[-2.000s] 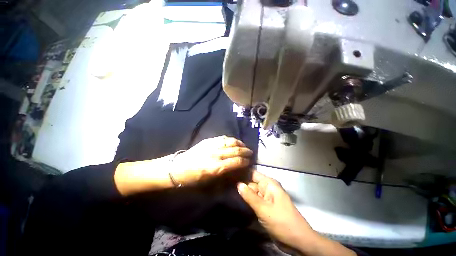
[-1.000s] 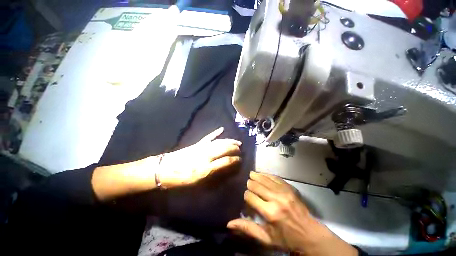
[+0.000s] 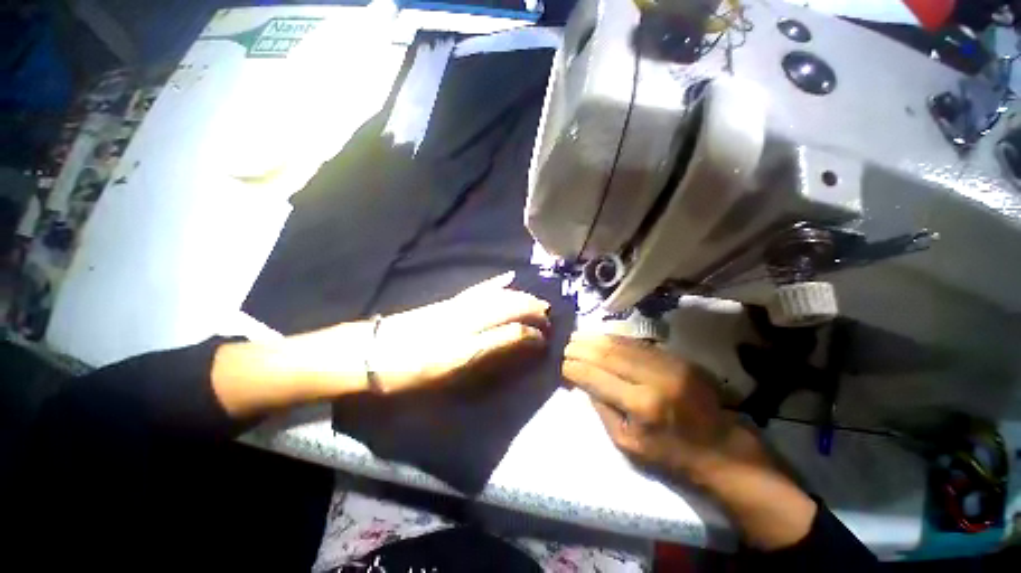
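A black fabric panel (image 3: 437,224) lies on the white table (image 3: 168,246), with a white strip (image 3: 417,95) at its far end. Its right edge runs under the needle area (image 3: 577,285) of the off-white sewing machine (image 3: 694,146). My left hand (image 3: 465,336) lies flat on the panel, fingers towards the needle. My right hand (image 3: 644,392) is at the panel's right edge just in front of the needle, fingertips on the cloth edge. Whether its fingers pinch the cloth is hard to tell.
Black cloth scraps (image 3: 780,364) and a blue-tipped tool (image 3: 826,431) lie on the machine bed at right. A parts tray (image 3: 968,481) with coloured coils is at the right end. A picture-covered surface (image 3: 67,213) is at the left. Patterned cloth (image 3: 381,520) shows below the table edge.
The panel has moved away past the needle, and its near end now lies on the table. My right hand has moved up to the cloth edge near the needle. My left hand stays on the panel.
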